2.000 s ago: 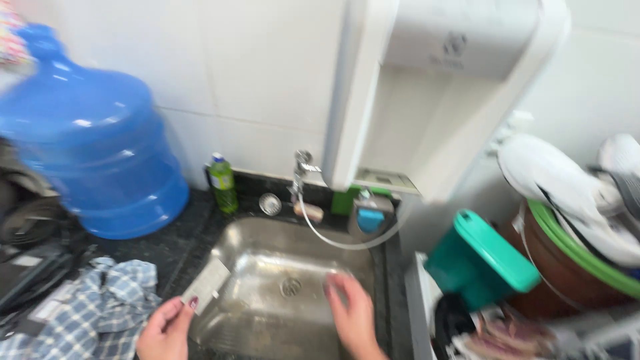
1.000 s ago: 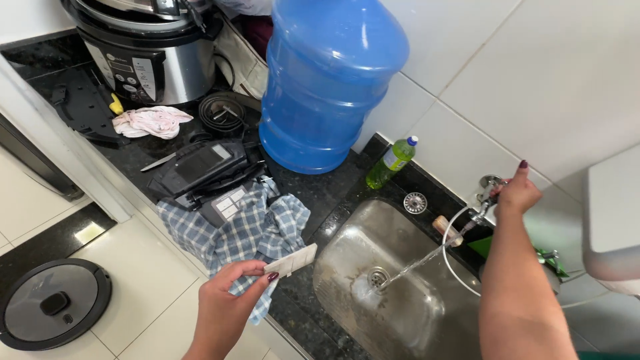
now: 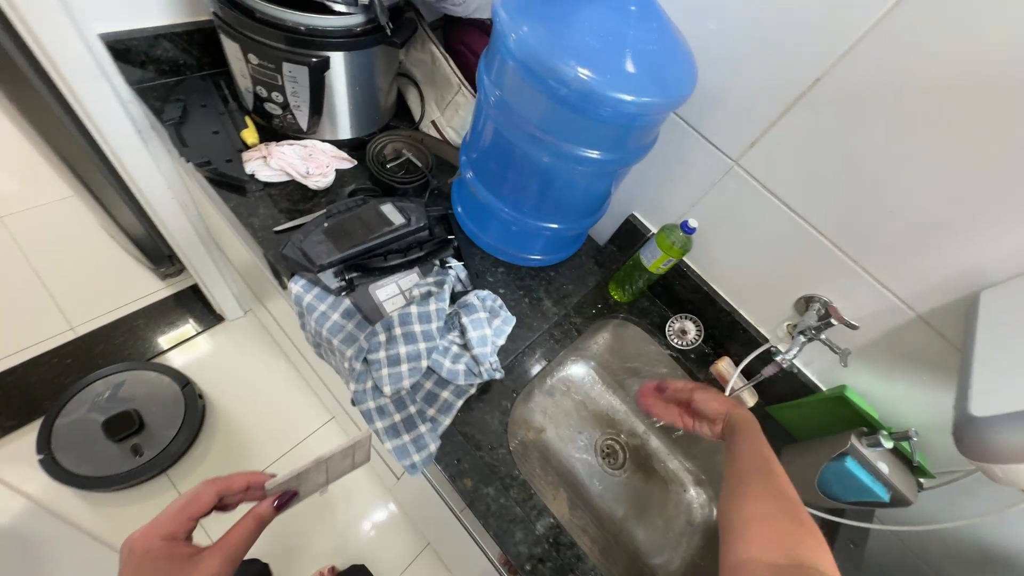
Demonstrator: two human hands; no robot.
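My left hand (image 3: 212, 524) pinches a thin, pale rectangular filter-like panel (image 3: 322, 468) by one end, over the floor at the counter's front edge. My right hand (image 3: 686, 406), slightly blurred, is over the stainless steel sink (image 3: 560, 416), in front of the chrome wall tap (image 3: 816, 328), with water about its palm and no object seen in it. The drain (image 3: 612, 453) shows below and left of that hand. A blue checked cloth (image 3: 416, 352) lies on the counter between my hands, with black plastic robot-vacuum-like parts (image 3: 360, 232) at its upper edge.
A large blue water jug (image 3: 568, 136), a green soap bottle (image 3: 652, 260) and a sink strainer (image 3: 684, 330) stand or lie behind the sink. A sponge holder (image 3: 852, 472) is at the right. Farther left are a pressure cooker (image 3: 312, 72), a pinkish rag (image 3: 298, 162) and, on the floor, a robot vacuum (image 3: 120, 424).
My right hand was at the tap handle one second ago, with water running, and has come down over the sink. The left hand keeps the pale panel. The view had swung left before that.
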